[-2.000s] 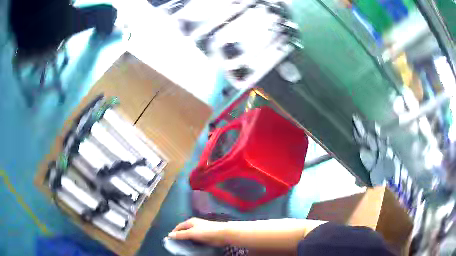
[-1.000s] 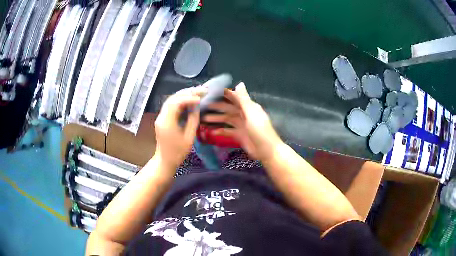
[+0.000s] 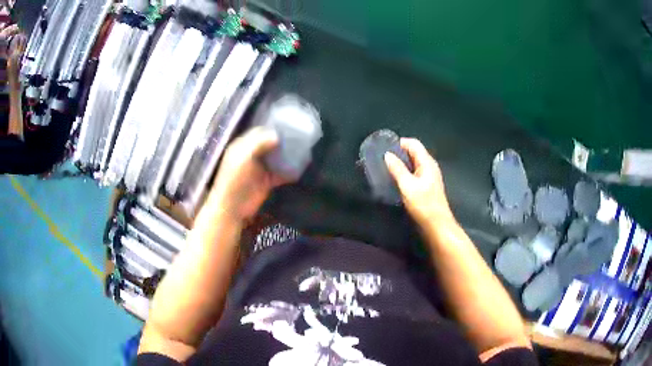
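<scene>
My left hand (image 3: 247, 171) holds a light grey end cap (image 3: 294, 134) over the left part of the dark bench mat, beside the row of units. The cap is somewhat blurred. My right hand (image 3: 420, 177) holds a darker grey end cap (image 3: 380, 161) over the middle of the mat, with my thumb on its face. The two hands are apart. Whether either hand holds more than one cap cannot be told.
Long white units (image 3: 161, 107) stand in a row at the left. More units (image 3: 146, 246) lie lower left. Loose end caps (image 3: 515, 261) are piled at the right beside instruction sheets (image 3: 590, 307). A green conveyor (image 3: 457, 43) runs behind. Another person's arm (image 3: 14, 89) shows far left.
My hands were close together over my lap; they have moved apart and forward over the mat, each with a cap. The cap that lay alone near the units no longer shows lying there.
</scene>
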